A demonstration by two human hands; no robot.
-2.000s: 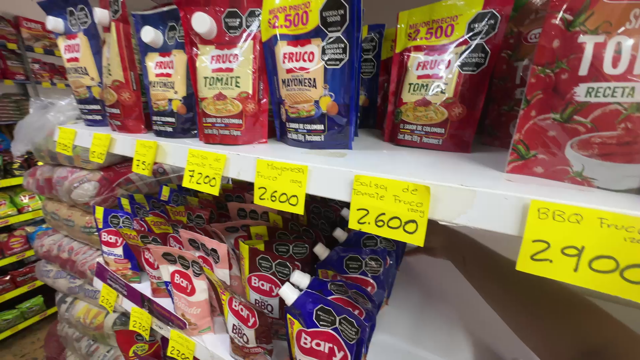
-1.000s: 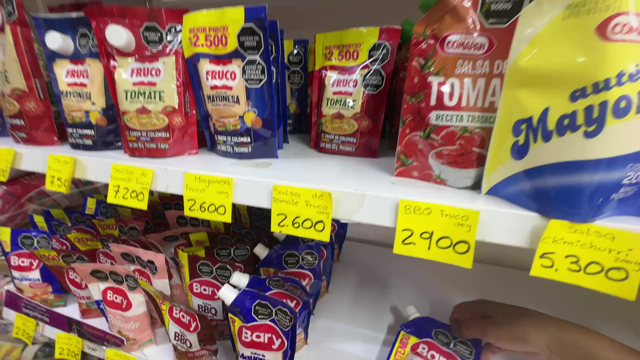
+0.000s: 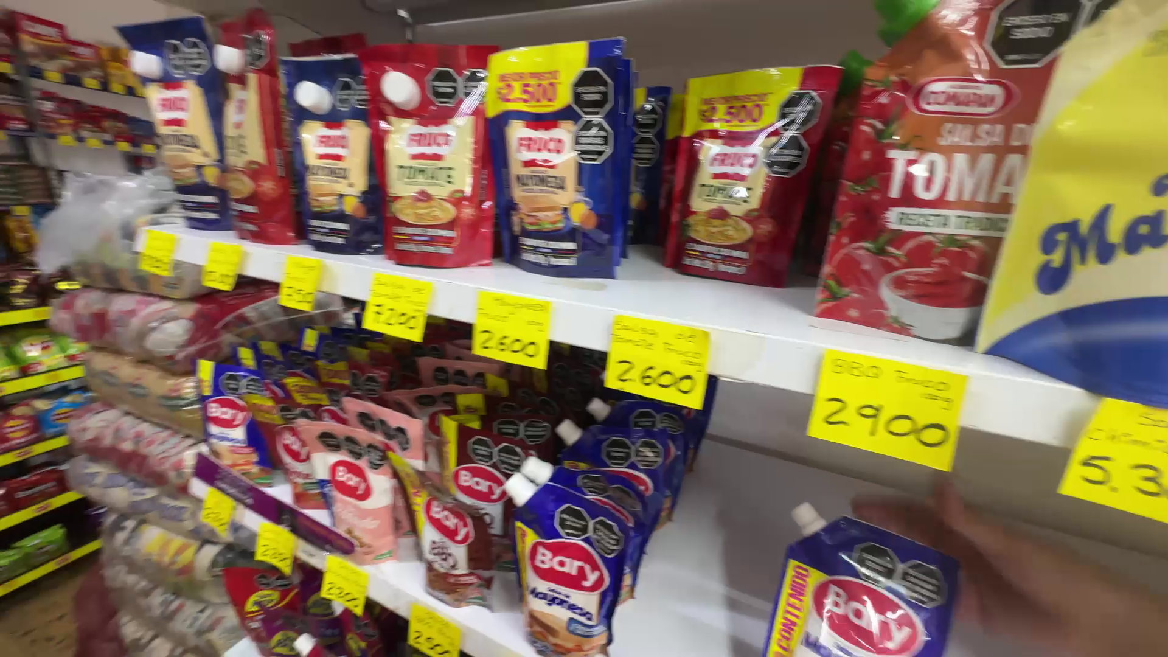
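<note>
My right hand, blurred, is at the lower right, behind and beside a blue Bary mayonnaise pouch with a white spout. The fingers reach behind the pouch's upper right edge; whether they grip it cannot be told. The pouch stands upright on the lower white shelf, apart from a row of like blue Bary pouches to its left. Brown Bary BBQ pouches and pink Bary pouches stand further left. My left hand is out of view.
The upper white shelf overhangs the hand, with handwritten yellow price tags along its edge. It holds red Fruco tomato pouches, blue Fruco mayonnaise pouches and a Comapan tomato sauce pouch. Bagged goods are stacked at left.
My right hand, absent two seconds ago, was at the spaced-apart blue pouch one second ago; it now shows blurred behind that pouch's right side. The view has shifted.
</note>
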